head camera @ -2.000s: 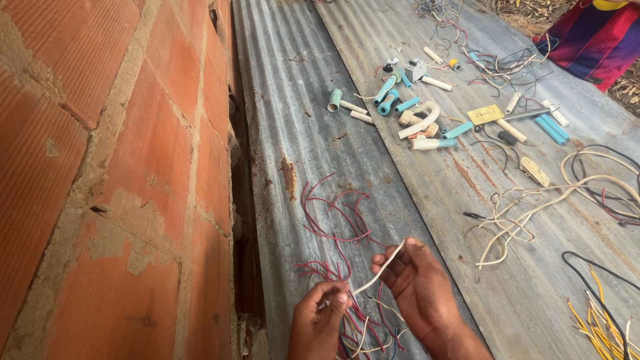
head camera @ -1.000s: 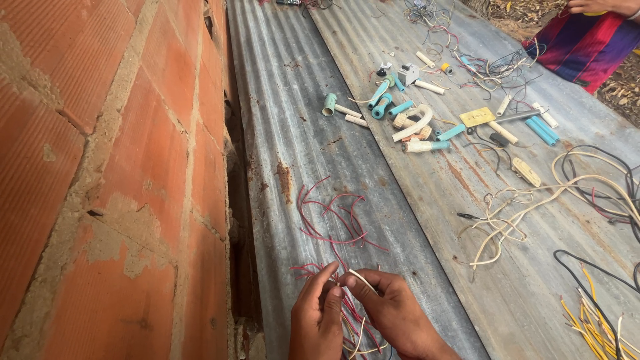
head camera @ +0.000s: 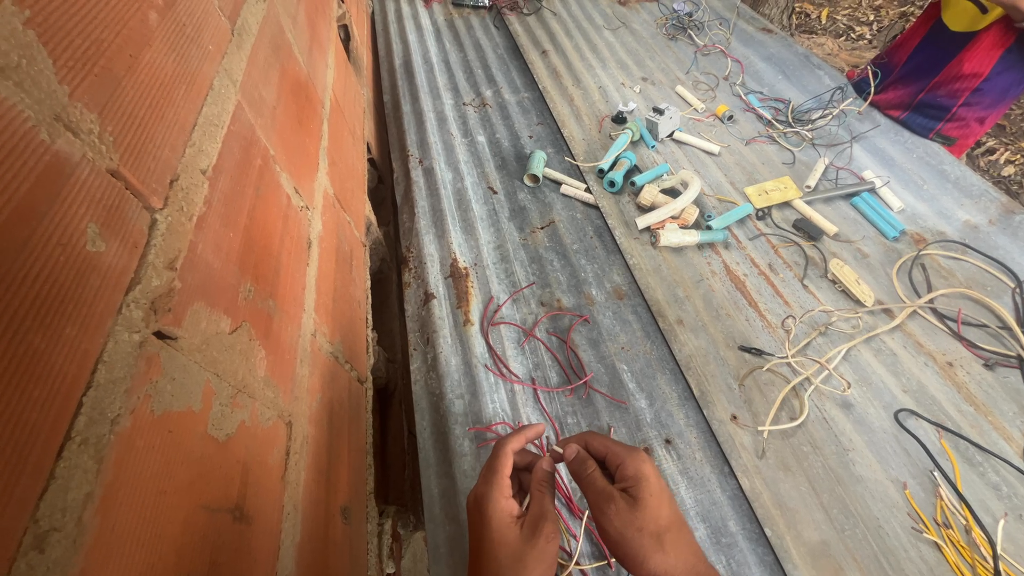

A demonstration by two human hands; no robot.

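Side by side at the bottom centre, my left hand [head camera: 516, 508] and my right hand [head camera: 632, 504] pinch a short length of white wire [head camera: 557, 450] between thumbs and fingers. Most of the wire is hidden behind the fingers. Red wires [head camera: 572, 500] with a few white ones lie on the corrugated metal sheet below and between the hands. Just beyond them is a loose group of curved red wires [head camera: 552, 344].
An orange brick wall [head camera: 232, 280] runs along the left. Blue and white pipe pieces [head camera: 618, 172], a grey circuit breaker [head camera: 662, 122], beige cable [head camera: 848, 344] and yellow wires [head camera: 948, 520] lie on the right sheet. A person in colourful cloth [head camera: 944, 72] is at the upper right.
The white wire was stretched between my separated hands two seconds ago. My hands have come together, and the wire is now bent and mostly covered by my fingers.
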